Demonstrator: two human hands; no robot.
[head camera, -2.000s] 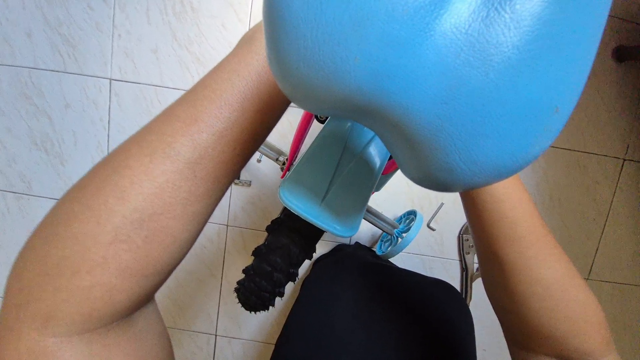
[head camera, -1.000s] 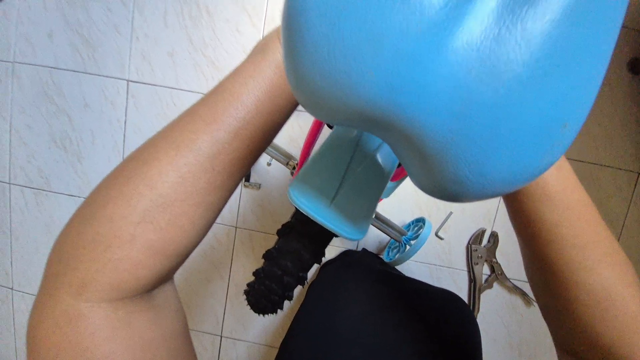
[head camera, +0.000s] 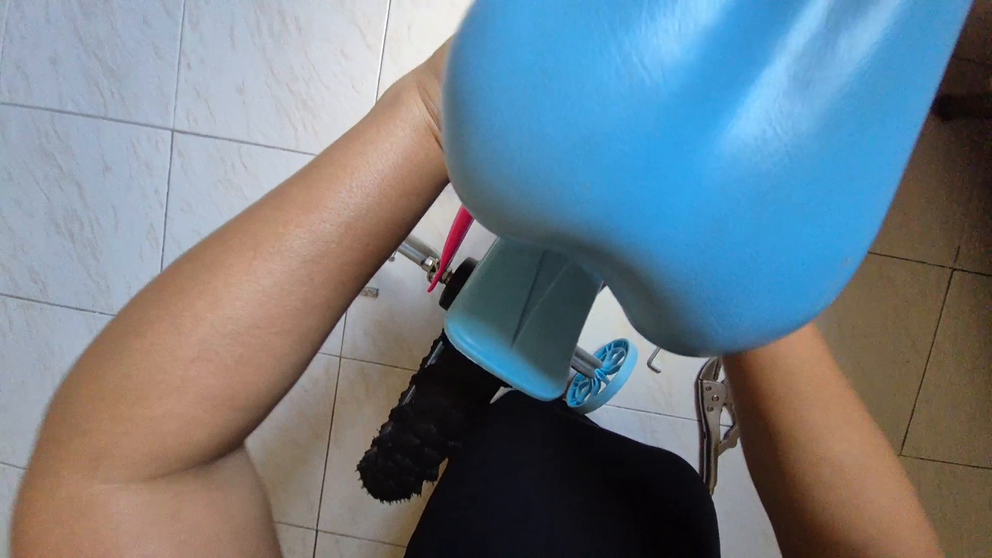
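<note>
A large blue bicycle saddle (head camera: 674, 170) fills the upper right of the view and hides what lies under it. My left arm reaches up to the saddle's left edge; only the wrist and the base of my left hand (head camera: 435, 89) show. My right arm goes beneath the saddle's right side, and my right hand is hidden. Below the saddle are a blue plastic mudguard (head camera: 515, 325), a black knobby tyre (head camera: 415, 434), a pink frame tube (head camera: 452, 248) and a blue training wheel (head camera: 604, 376) on a metal bracket. What my hands touch cannot be seen.
Locking pliers (head camera: 709, 418) lie on the tiled floor (head camera: 93, 194) beside my right forearm. A hex key (head camera: 653, 360) lies near the training wheel. A small metal part (head camera: 370, 292) is left of the mudguard. My dark-clothed knee (head camera: 566, 480) is at the bottom.
The locking pliers, in fuller view one second ago, are now partly covered by my right forearm. My arms remain at the saddle, and the view has shifted slightly.
</note>
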